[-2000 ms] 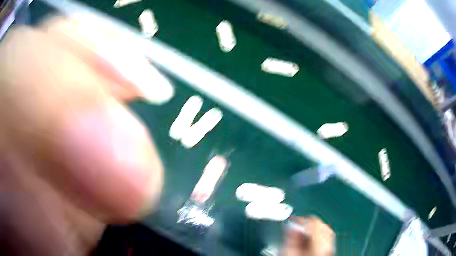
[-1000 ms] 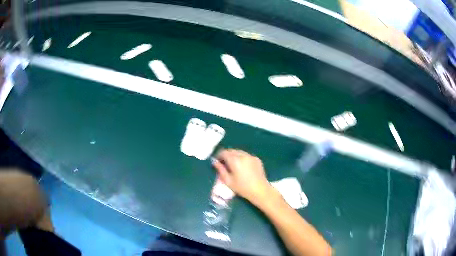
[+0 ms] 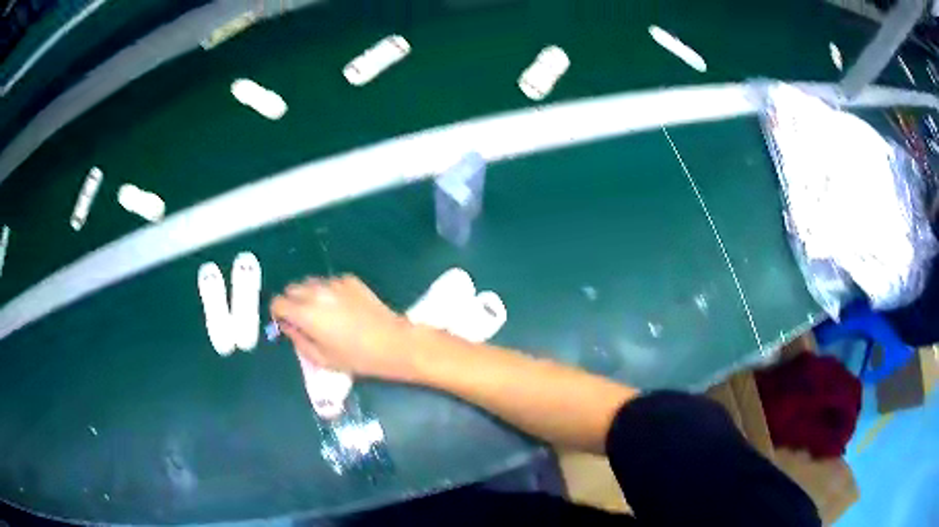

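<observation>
My right hand reaches in from the lower right, fingers bent together over the upper end of a pinkish-white oval part on the green tabletop. A small bluish-grey piece shows at its fingertips; its full shape is hidden. Shiny clear tape lies at the part's lower end. Two white housings stand close in a narrow V, left one and right one, left of the hand. More white housings lie just beyond my forearm, partly hidden by it. My left hand is out of the picture.
A grey-white block sits near the pale guide rail. Scattered white parts lie on the green conveyor beyond. A crumpled plastic bag is at far right. Below right are dark red cloth, cardboard and a blue stool.
The view has swung to the right, bringing the bag and cloth into sight. My left hand, large and close two seconds ago, is gone. My right hand has moved from beside the housings to the pinkish-white part.
</observation>
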